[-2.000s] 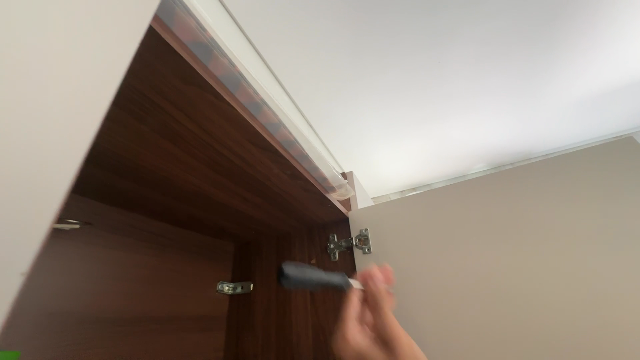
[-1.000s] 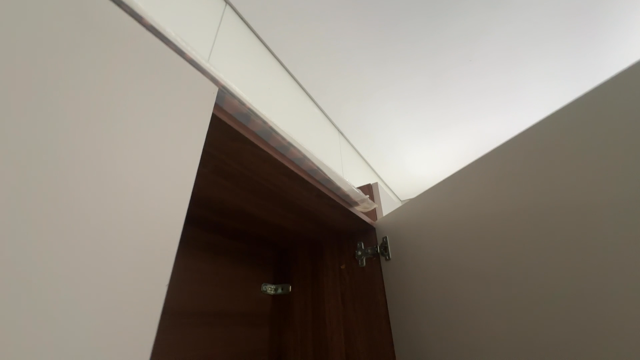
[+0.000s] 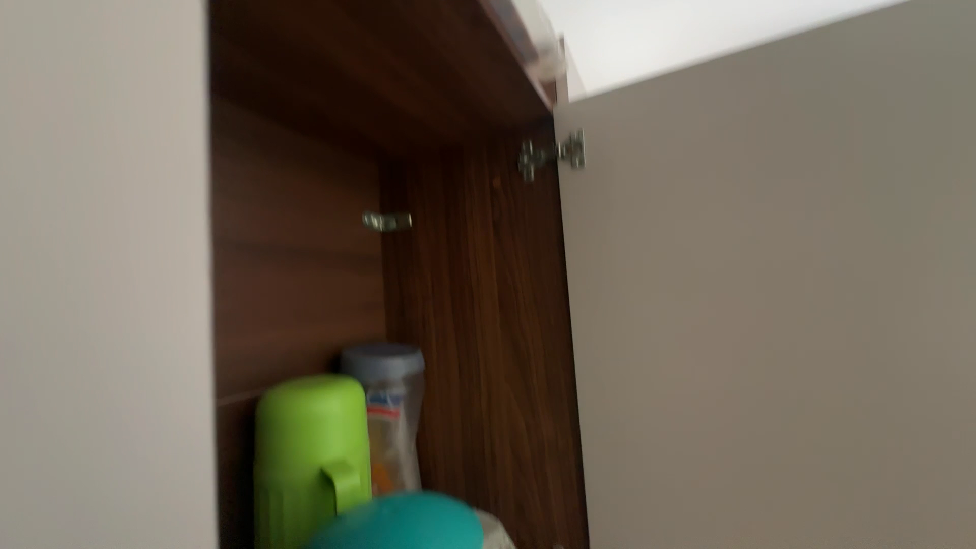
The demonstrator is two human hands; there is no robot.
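Observation:
Neither my left hand nor my right hand shows in the head view. An open wall cabinet with a dark wood-grain side panel [image 3: 473, 305] fills the middle. A metal hinge [image 3: 550, 155] joins that side to the right door [image 3: 762, 305]. On the back corner sits a metal bracket [image 3: 387, 222]. Low inside stand a lime-green thermos jug [image 3: 311, 435] with a handle and a clear plastic jar with a grey-blue lid [image 3: 383, 362]. A rounded teal object [image 3: 408, 526] is partly cut off by the lower edge.
A pale door or panel [image 3: 107, 274] covers the left side close to the camera. The right door stands swung out beside the cabinet. Clear plastic wrap or tape [image 3: 545, 57] hangs at the cabinet's top edge, below the white ceiling [image 3: 656, 38].
A hand with a dark-handled tool, seen near the hinge two seconds ago, is out of view. The view has moved down, and the thermos jug, jar and teal object now show.

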